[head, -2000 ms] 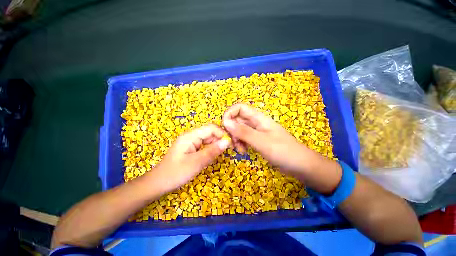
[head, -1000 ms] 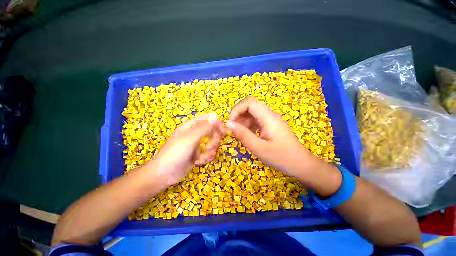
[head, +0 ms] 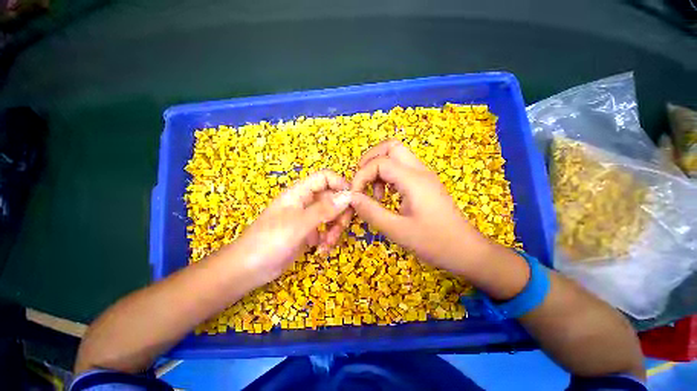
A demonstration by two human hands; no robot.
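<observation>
A large blue plastic tray [head: 329,102] holds a thick layer of small square yellow plastic parts [head: 382,286], with the dark blue floor showing in small gaps. My left hand [head: 294,221] and my right hand [head: 409,198] are above the tray's middle, with thumbs and fingertips meeting. My left fingers are curled with the palm partly hidden. Whatever is pinched between the fingertips is too small and covered to make out. A blue band [head: 533,289] is around my right wrist.
An open clear plastic bag [head: 604,202] with dull yellow pieces lies right of the tray on the dark green surface [head: 252,50]. Another bag [head: 684,137] is at the right edge. A dark object [head: 21,168] is at the left edge. A red item [head: 672,340] shows at lower right.
My left fingers have turned and closed towards the right fingertips, after being spread with the palm more open a second ago. The view has shifted slightly. Both hands stay above the tray's middle.
</observation>
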